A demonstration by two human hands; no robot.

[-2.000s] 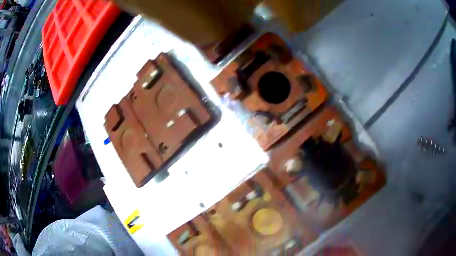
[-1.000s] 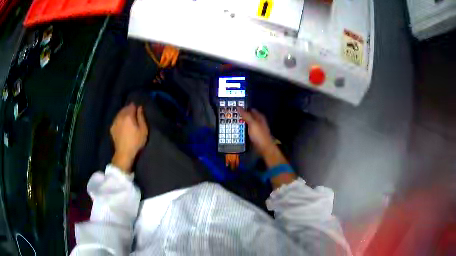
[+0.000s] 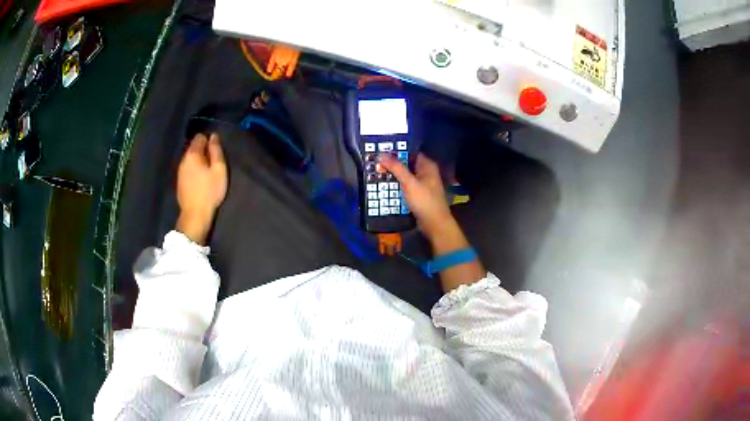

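A dark handheld keypad controller point(image 3: 384, 185) with a lit white screen and number keys lies upright in front of me, below the machine's front edge. My right hand point(image 3: 421, 189) is at its right side, the thumb over the keys and the other fingers partly hidden behind it. A blue wrist strap point(image 3: 452, 261) is on my right wrist. My left hand point(image 3: 202, 179) rests on my dark-clothed lap at the left, with nothing seen in it; its fingers are partly curled and close together.
The white machine point(image 3: 362, 29) crosses the top, with a red button point(image 3: 532, 100) and a green-ringed button point(image 3: 441, 57). At left, the dark green mat point(image 3: 78, 271) bears watch modules point(image 3: 72, 67), tweezers point(image 3: 64, 183) and amber tape point(image 3: 59, 263). A red-orange tray point(image 3: 74, 6) shows top left.
The view has swung from the brown fixtures down to my lap. Since a second ago, the controller's screen has turned mostly blank white, and my right thumb has moved left over the keys.
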